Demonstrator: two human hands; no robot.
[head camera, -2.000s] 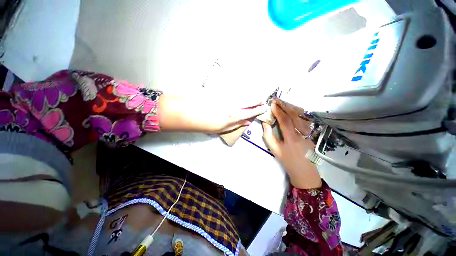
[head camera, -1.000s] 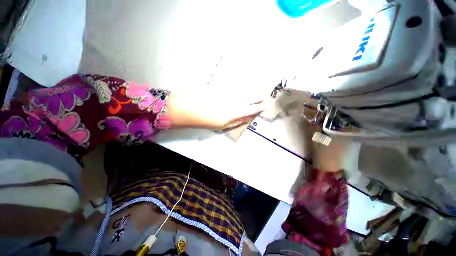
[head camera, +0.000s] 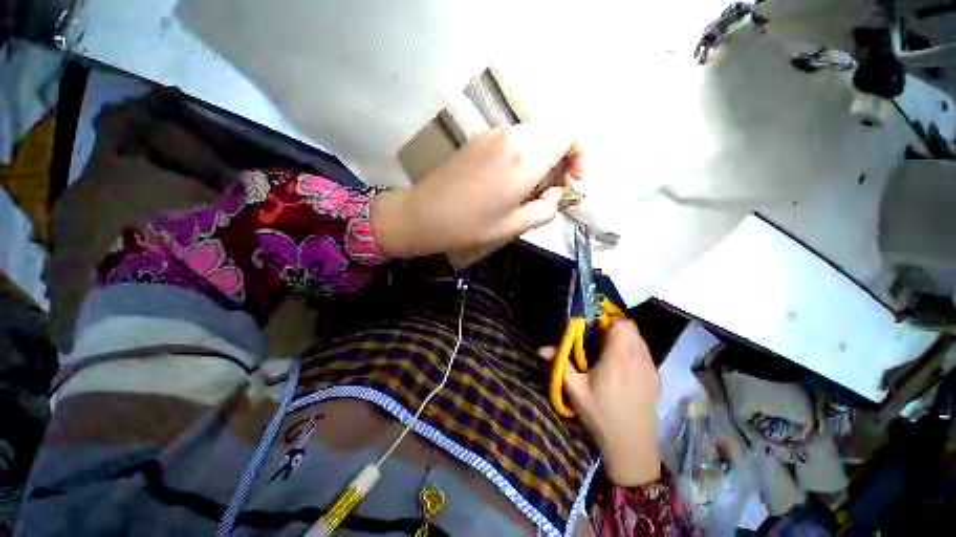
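My left hand (head camera: 477, 194) pinches a small edge of khaki-brown cloth (head camera: 428, 147) between thumb and fingers, over the front edge of the white table. Part of the cloth is hidden under the hand. My right hand (head camera: 618, 388) holds yellow-orange-handled scissors (head camera: 574, 341) above my lap, with the fingers at the loops. The scissor blades point up the frame toward the cloth edge beside my left fingertips. Lamp glare whitens the cloth beyond my hands.
A large pale fabric panel (head camera: 304, 63) spreads over the white table (head camera: 776, 304). Dark metal parts (head camera: 729, 29) show at the top right. Tied bundles (head camera: 776, 420) and clear plastic lie at the lower right. A neck cord (head camera: 451, 362) hangs over my checked apron.
The view has shifted away from the machine head, now out of sight. My right hand has come from beside the machine and now holds scissors. My left hand has lifted a cloth edge.
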